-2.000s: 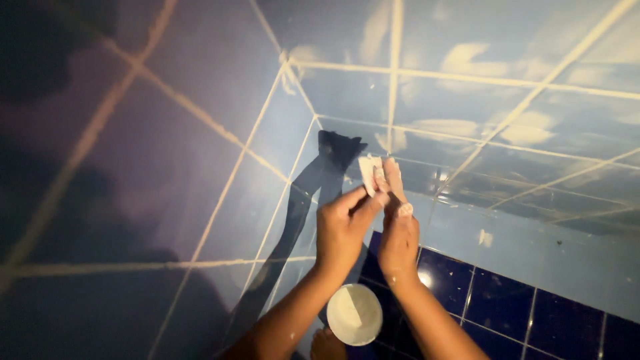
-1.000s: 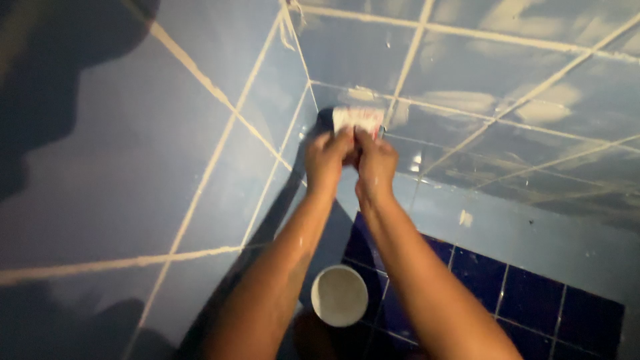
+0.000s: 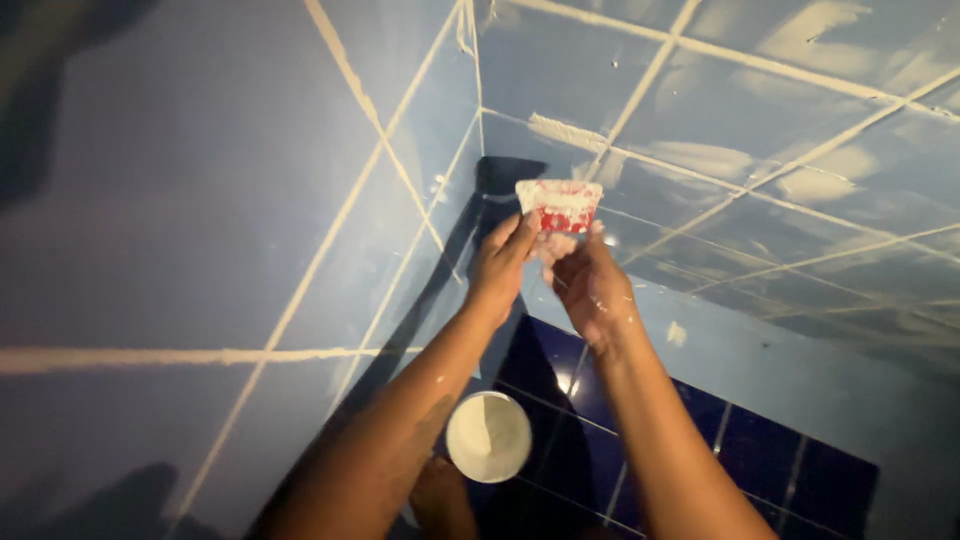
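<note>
A red putty scraper [image 3: 559, 204], smeared with white grout, is upright in front of the blue tiled wall near the corner. My left hand [image 3: 501, 259] pinches its lower left edge between thumb and fingers. My right hand [image 3: 592, 281] is at its lower right edge, with the thumb close to the scraper and the other fingers curled below it; whether it grips the scraper cannot be told. Thick wet grout [image 3: 566, 132] lies along a joint just above the scraper. Below my hands a round white tub [image 3: 489, 436] holds pale grout.
A blue tiled wall [image 3: 225, 247] with pale joints rises at the left. Grout smears [image 3: 829, 176] mark the wall at the right. Dark blue floor tiles [image 3: 757, 435] lie below, and a bare foot [image 3: 442, 499] is beside the tub.
The scraper now shows its broad red face upright, where two seconds ago it was turned more edge-on. My hands, close together one second ago, are now farther apart.
</note>
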